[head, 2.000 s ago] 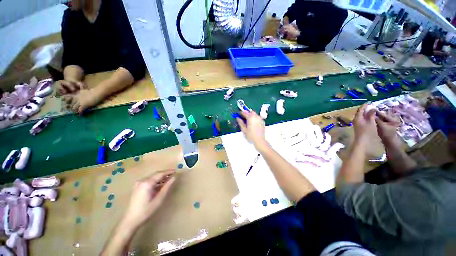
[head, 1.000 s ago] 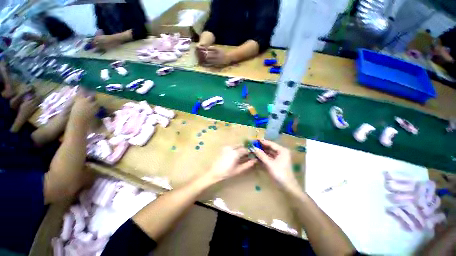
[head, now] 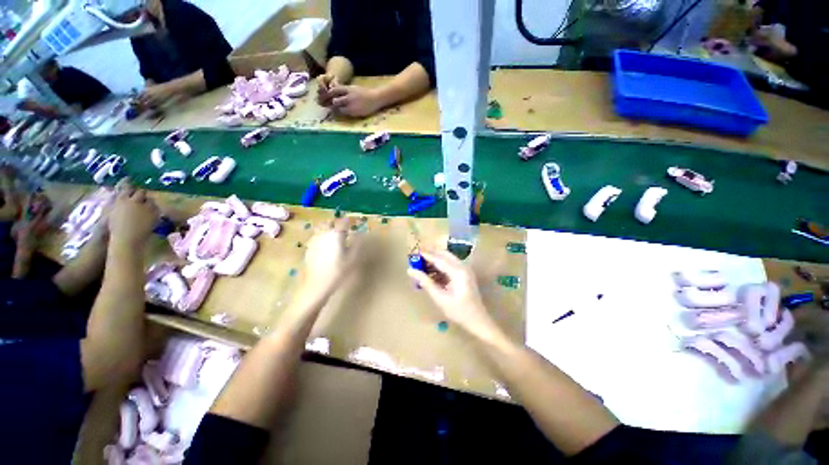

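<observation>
My right hand (head: 445, 283) holds a blue battery cell (head: 417, 262) between thumb and fingers, over the brown bench just left of the post's foot. Thin wires stand up from the cell's top. My left hand (head: 329, 254) is over the bench to the left of it, blurred, with no object visible in it. Its fingers point to the belt; whether they are apart is unclear. Dark green round dots (head: 443, 325) lie on the bench. Small green circuit boards (head: 509, 281) lie right of the post's foot.
A green belt (head: 491, 168) crosses behind with part-filled housings (head: 555, 181) and blue cells. A metal post (head: 461, 118) stands ahead. Pink housing heaps (head: 214, 238) lie left; others lie on the white sheet (head: 600, 363). A blue tray (head: 686, 95) is far right. People sit across and at both sides.
The view first swung left. My right hand came from the belt to meet my left hand at a blue cell; now my left hand is apart and further left, and my right hand keeps the cell.
</observation>
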